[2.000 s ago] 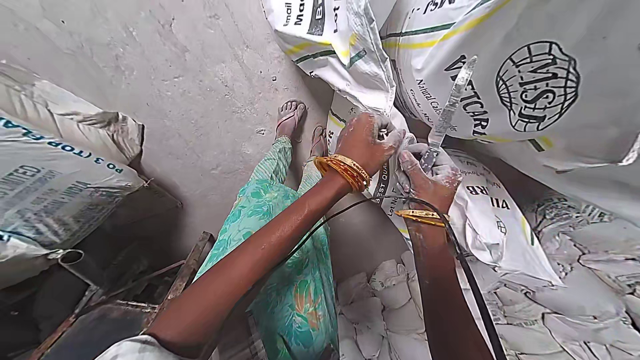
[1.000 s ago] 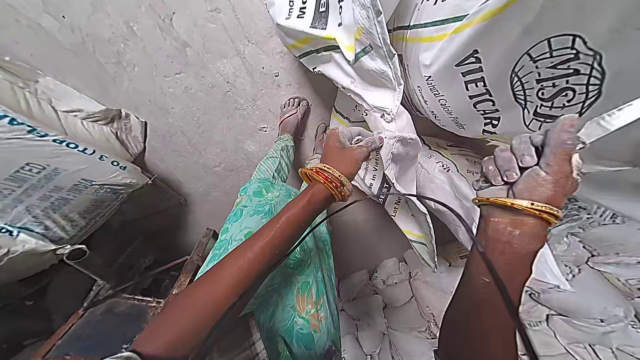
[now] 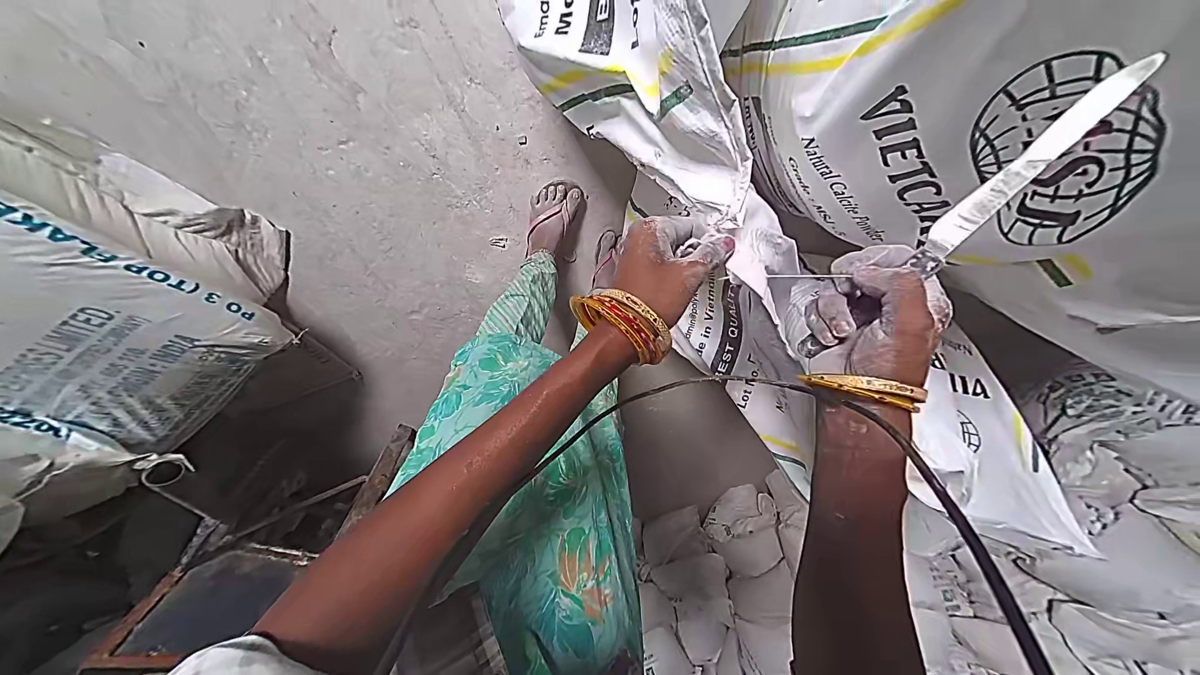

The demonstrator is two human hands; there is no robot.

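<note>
My left hand [image 3: 670,262], dusted white and with bangles at the wrist, pinches the gathered edge of a white printed woven sack [image 3: 694,159]. To its right my right hand [image 3: 877,305] is closed around the handle of a knife [image 3: 1050,155], whose long pale blade points up and right. A thin string [image 3: 787,276] is stretched between the two hands, across the sack's bunched cloth. Behind the blade lies a large full white sack [image 3: 844,112] with a globe print and lettering. My fingers partly hide the knife's handle.
Another filled sack [image 3: 141,319] lies at the left, above a dark metal frame [image 3: 225,600]. A black cable [image 3: 937,478] arches over my forearms. Many small whitish bags [image 3: 712,572] are piled below right. My sandalled foot [image 3: 555,220] is on the dusty floor [image 3: 375,141].
Since a second ago my right hand has come left, closer to my left hand, with the knife. The string now shows taut between them. My left hand stays at the sack's gathered part.
</note>
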